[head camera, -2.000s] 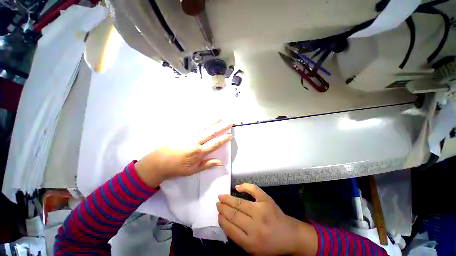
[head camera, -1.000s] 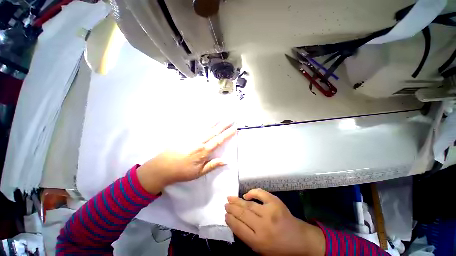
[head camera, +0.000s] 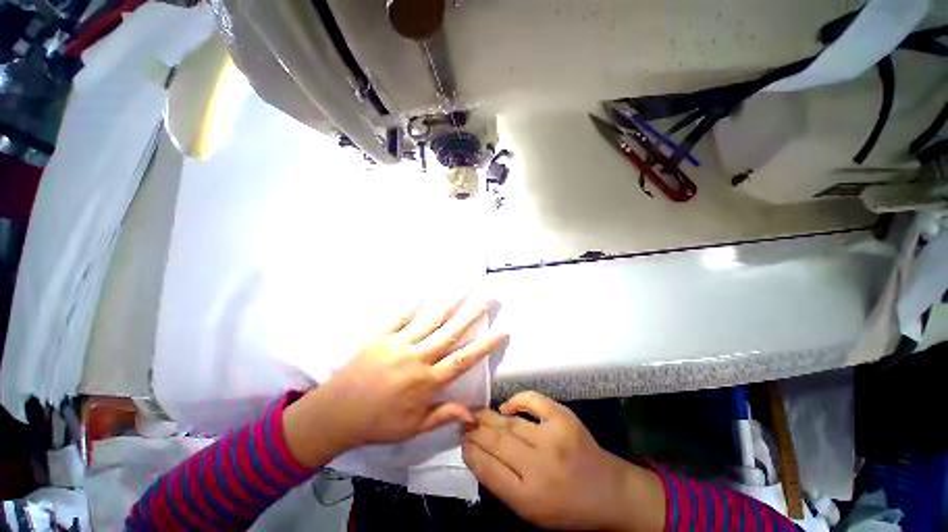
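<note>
A white garment panel (head camera: 239, 312) lies flat under the sewing machine head (head camera: 312, 62) and hangs over the table's front edge. My left hand (head camera: 400, 379) lies flat on the panel near its right edge, fingers spread. My right hand (head camera: 541, 457) is at the table's front edge, fingers bent with the tips at the panel's right edge, touching my left thumb; whether cloth is pinched there is hidden. The presser foot area is lost in glare below the ridged knob (head camera: 457, 151).
Red-handled snips (head camera: 665, 177) and a blue tool (head camera: 676, 151) lie right of the needle area. A stack of white pieces (head camera: 78, 229) is at left. Below are an orange-rimmed bin (head camera: 109, 416) at left and a wooden ruler (head camera: 787, 457) at right. A measuring tape (head camera: 665, 382) lines the front edge.
My left hand has slid down the panel towards the front edge and my right hand. The panel's lower end has shifted slightly. My right hand has hardly moved since one second ago.
</note>
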